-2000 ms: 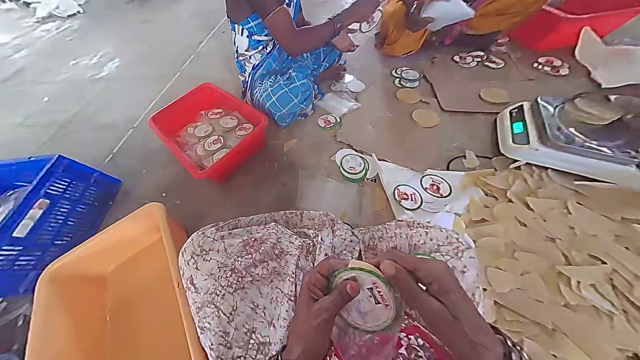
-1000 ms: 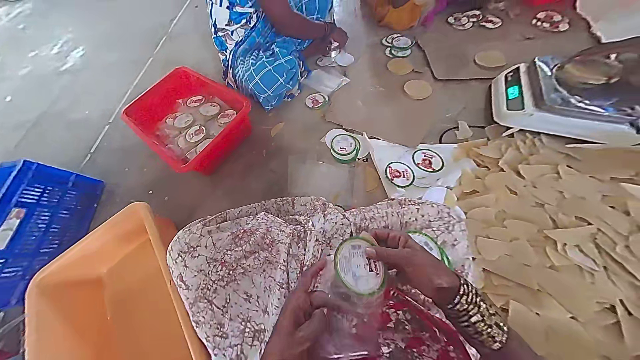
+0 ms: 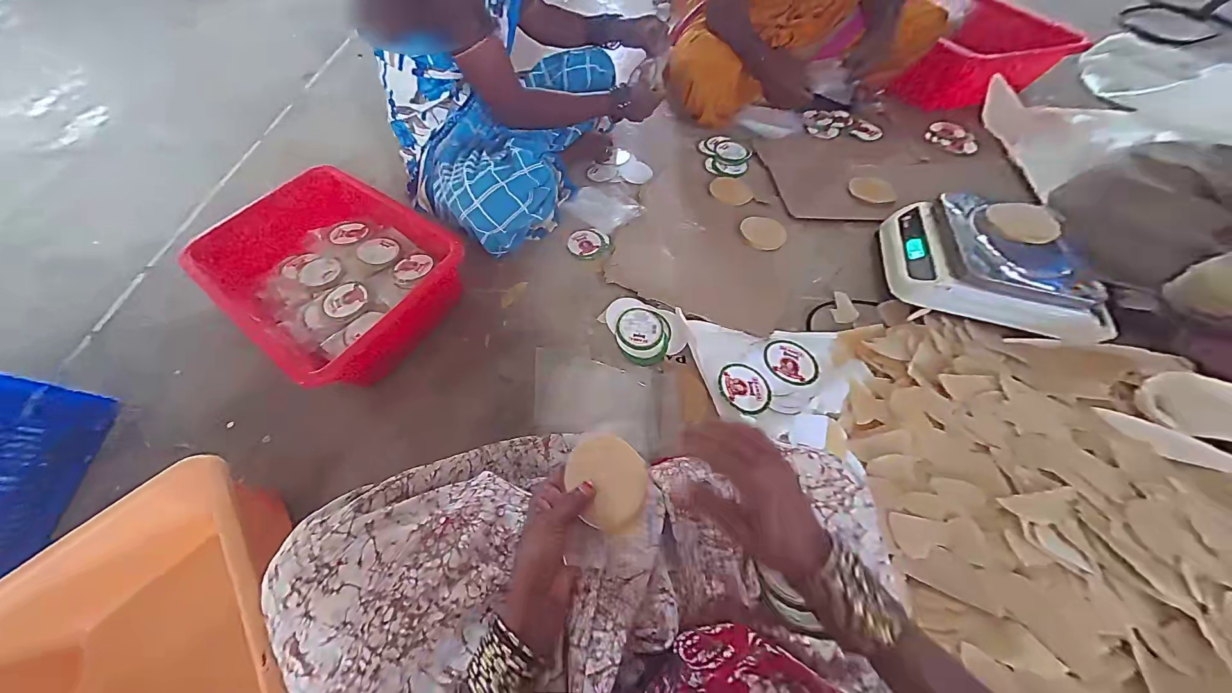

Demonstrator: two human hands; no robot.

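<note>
In my left hand (image 3: 549,539) is a stack of thin round tan discs (image 3: 608,479), upright above my lap, the thumb across its face; a clear plastic bag seems to hang below it. My right hand (image 3: 746,496) is blurred, just right of the stack, fingers spread, nothing visible in it. Clear plastic bags (image 3: 587,395) lie on the floor beyond my lap. Round printed labels with green rims (image 3: 642,329) are piled past them, and more labels (image 3: 791,363) rest on a white sheet. Some green-rimmed rounds are partly hidden beneath my right wrist.
Tan offcuts (image 3: 1020,500) cover the right side, below a digital scale (image 3: 1001,265) bearing a tan disc. A red tub (image 3: 318,279) holds packed discs. An orange tub (image 3: 125,587) and blue crate (image 3: 48,462) stand left. Two people (image 3: 491,192) sit opposite.
The labelled packet held between both hands in the earlier frames is no longer there; my left hand now holds bare tan discs. My right hand has come away from my left.
</note>
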